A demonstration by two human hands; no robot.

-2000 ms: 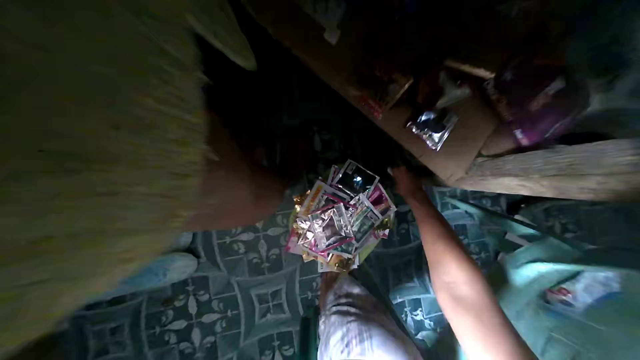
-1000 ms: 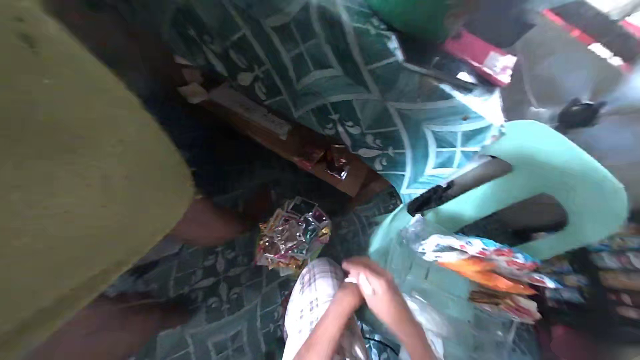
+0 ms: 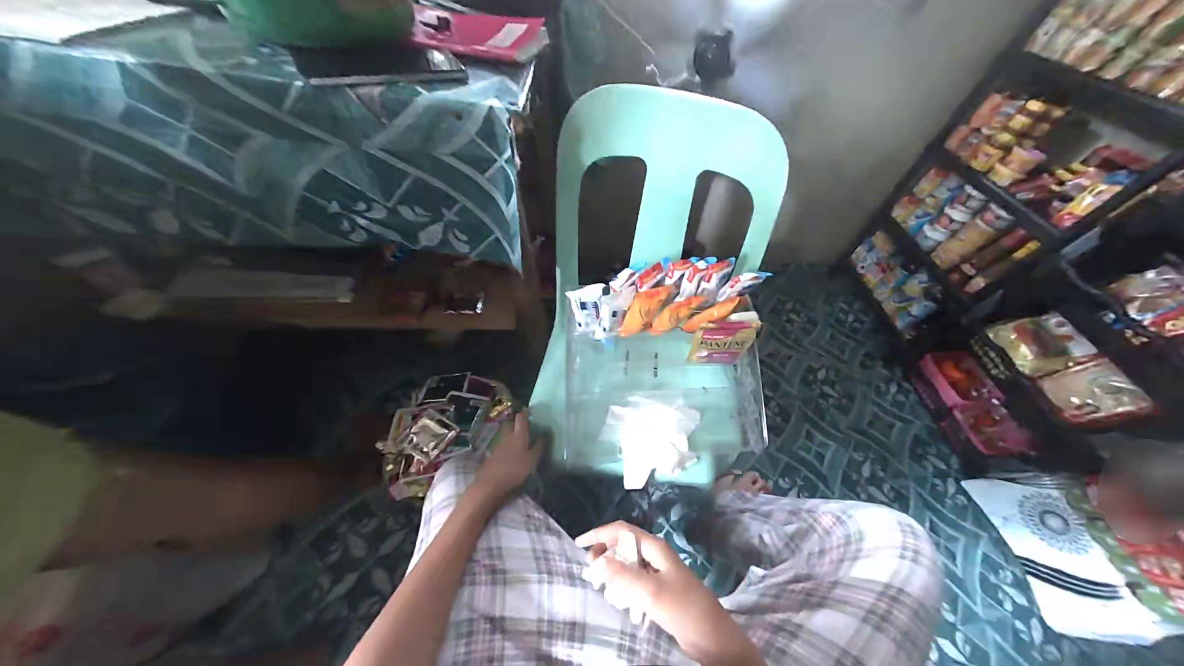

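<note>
My left hand (image 3: pixel 514 453) reaches to the right edge of a pile of sachets and shiny packets (image 3: pixel 444 430) beside my left knee; whether its fingers grip anything is unclear. My right hand (image 3: pixel 638 578), above my lap, is closed on a crumpled white tissue or wrapper. In front of me a clear plastic tray (image 3: pixel 601 370) sits on a green plastic chair (image 3: pixel 680 120). Rows of orange packets (image 3: pixel 647 310), red-and-white packets and white packets (image 3: pixel 587 307) stand at the tray's back, with a Pantene box (image 3: pixel 724 342) at the right. Crumpled white material (image 3: pixel 652 435) lies at its front.
A cloth-covered table (image 3: pixel 277 157) stands at the left with a green container (image 3: pixel 319 20) on it. A cardboard box (image 3: pixel 444 319) is below. Dark shelves of packaged goods (image 3: pixel 1008 213) rise at the right. Another person's arm (image 3: pixel 203 499) is at the left; a person (image 3: pixel 1142 499) is at the right edge.
The view has swung strongly to the chair and shelves. One second ago my hands were close together above my lap; now they are apart, the left one beside the pile.
</note>
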